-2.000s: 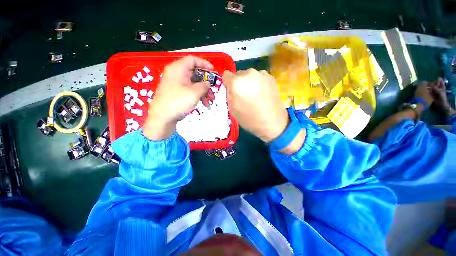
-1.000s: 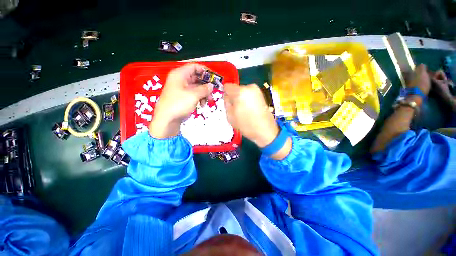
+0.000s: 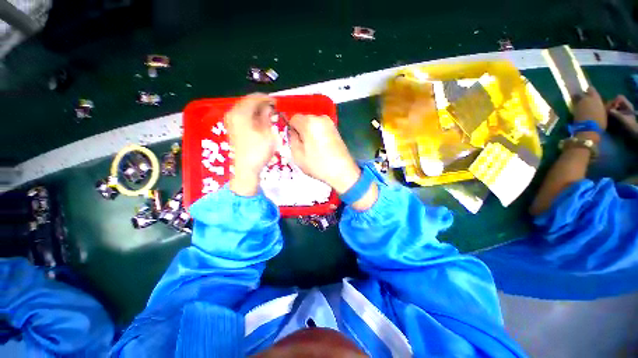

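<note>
My left hand (image 3: 250,136) is over the red tray (image 3: 262,100), blurred, its fingers closed around a small electronic assembly that is mostly hidden; only a dark bit shows at the fingertips. My right hand (image 3: 320,150), with a blue wrist strap (image 3: 359,184), is closed like on a pen. A thin dark tip, likely tweezers (image 3: 283,120), shows at its fingertips, close to the left hand. White pieces (image 3: 297,190) lie heaped and scattered in the tray below and beside the hands.
A pale yellow ring (image 3: 117,165) and dark assemblies (image 3: 145,217) lie left of the tray. A yellow tray (image 3: 533,140) with sheets is at the right. A neighbour's hand (image 3: 589,110) touches a striped strip (image 3: 565,68). Assemblies (image 3: 262,75) lie beyond the pale rail (image 3: 77,155).
The view has shifted, so the trays appear further right and lower. My hands are closer together, and the assembly shows less than before. The neighbour's hand has moved up onto the strip.
</note>
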